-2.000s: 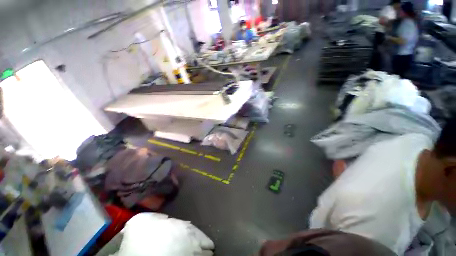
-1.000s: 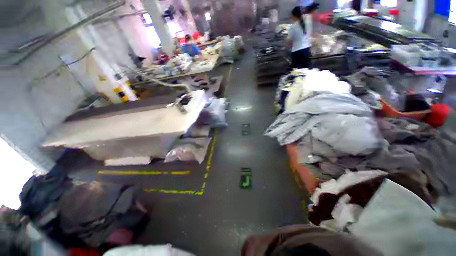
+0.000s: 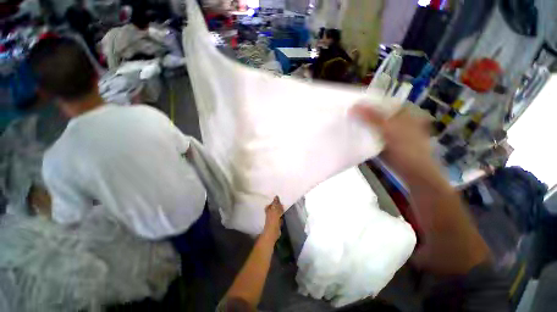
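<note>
A cream fabric length (image 3: 269, 122) is spread in the air in front of me, wide, with one corner rising to the upper left. My left hand (image 3: 274, 210) is shut on its lower edge. My right hand (image 3: 382, 125), blurred, is raised at the right and grips its right end. Below the cloth a bright white fabric load (image 3: 354, 244) lies in a mound. A crumpled greyish fabric heap (image 3: 91, 268) lies at the lower left.
A person in a white shirt (image 3: 125, 167) is bent over the heap at my left, back towards me. Another person (image 3: 333, 55) sits by a white table (image 3: 297, 53) at the back. A cluttered table (image 3: 458, 173) and dark cloth (image 3: 516, 195) are at the right.
The view has swung round from the aisle and long table. Both my hands and the cream fabric have come into view, with the fabric held up.
</note>
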